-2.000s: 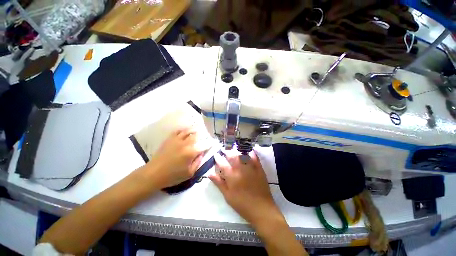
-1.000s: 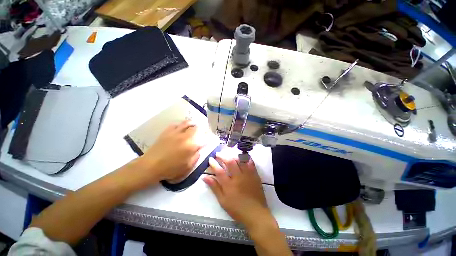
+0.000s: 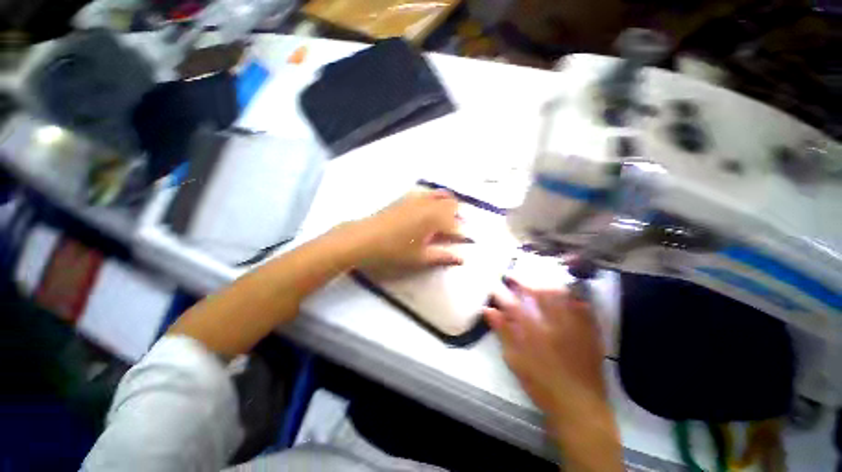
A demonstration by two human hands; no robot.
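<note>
The beige sewing template (image 3: 451, 300) lies on a black fabric panel (image 3: 406, 316), whose dark border shows around its edges. The work lies flat at the needle area of the white sewing machine (image 3: 563, 175). My left hand (image 3: 411, 235) rests palm down on the template, fingers spread. My right hand (image 3: 549, 336) lies flat beside the presser foot, its fingertips at the work's right edge. The frame is blurred, and the needle cannot be made out.
A black panel pile (image 3: 711, 350) lies right of the needle, under the machine arm. Grey-backed panels (image 3: 258, 189) lie at left, dark two-part panels (image 3: 369, 97) at upper left. Green scissor handles (image 3: 699, 444) are at the lower right. Black pieces (image 3: 187, 120) lie far left.
The view has swung left, so things sit further right in the picture. The template and panel have turned at the needle, with the rounded edge now toward me. Both hands stay on or beside the work.
</note>
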